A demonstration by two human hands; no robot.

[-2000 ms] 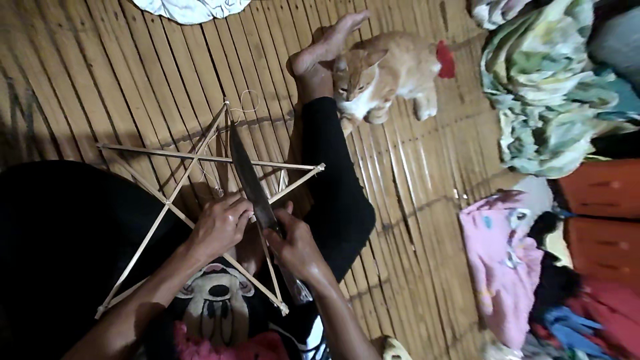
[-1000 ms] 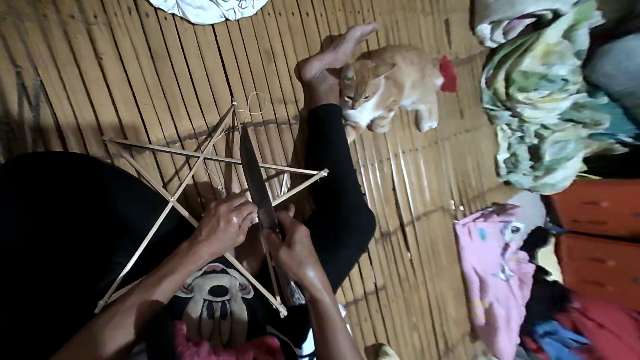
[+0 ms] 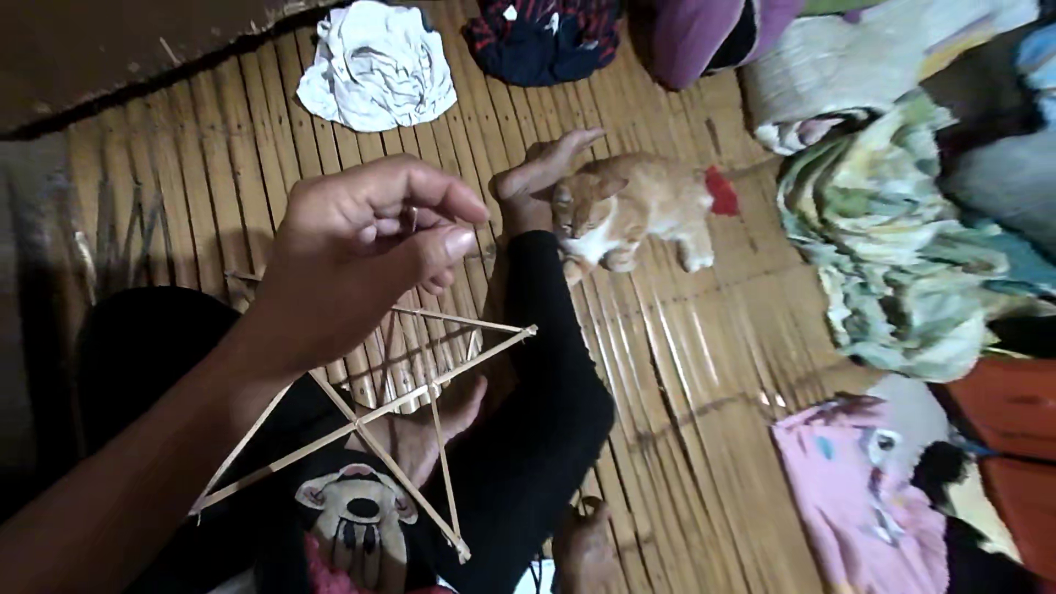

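My left hand (image 3: 371, 239) is raised above a star-shaped frame of thin bamboo sticks (image 3: 355, 425), its fingers curled and its thumb near the index fingertip. A small pale glint shows between the fingers; whether they hold anything fine is unclear. The frame lies across my lap, over the black trousers, and my left hand and forearm hide its upper left part. At the bottom edge, what appears to be my right hand (image 3: 587, 544) is partly visible beside my knee; what it touches or holds cannot be made out. The knife is not visible.
An orange and white cat (image 3: 643, 206) is beside my foot (image 3: 549, 165) on the slatted bamboo floor (image 3: 693, 429). A white cloth (image 3: 379, 70) and dark clothing (image 3: 544, 41) lie beyond. Green patterned fabric (image 3: 891, 239), a pink garment (image 3: 858, 487) and orange drawers (image 3: 1006, 421) are at the right.
Both hands were at the frame, with a knife in the right one. My left hand has risen over the frame; my right hand has left it and the knife is out of sight. The view has shifted.
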